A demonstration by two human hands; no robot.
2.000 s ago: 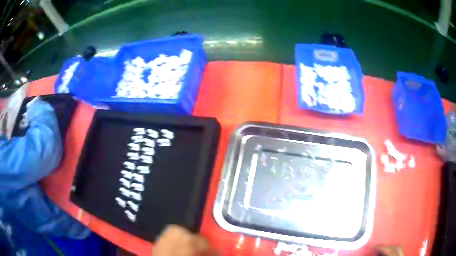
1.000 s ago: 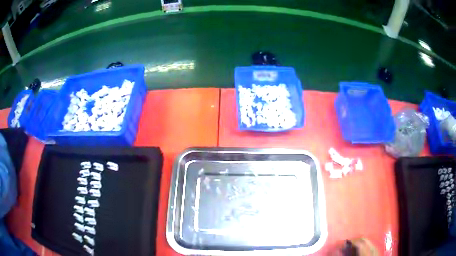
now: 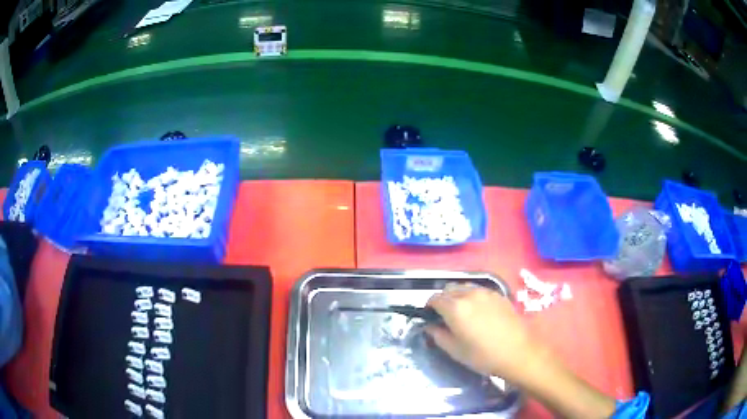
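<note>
My right hand [image 3: 468,326] is bare and reaches in from the lower right over the stainless steel tray [image 3: 297,352]. Its fingers are closed around a thin dark tool [image 3: 393,310] that points left, probably small cutters; its handles are hidden in the hand. Small clear or pale parts [image 3: 391,360] lie scattered in the steel tray, hard to tell apart in the glare. A small heap of white parts [image 3: 541,292] lies on the red surface right of the tray. My left hand is not in view.
A black tray [image 3: 263,352] with white parts in rows stands left; another black tray [image 3: 647,327] stands right. Behind are a large blue bin [image 3: 164,248], a centre blue bin [image 3: 434,164] of white parts, an empty blue bin [image 3: 569,221] and a clear bag [image 3: 637,243]. Blue sleeves show at the left edge.
My right hand has moved up from the bottom edge into the space over the steel tray. The view has shifted right and upward; the hand seen at bottom centre two seconds ago is gone.
</note>
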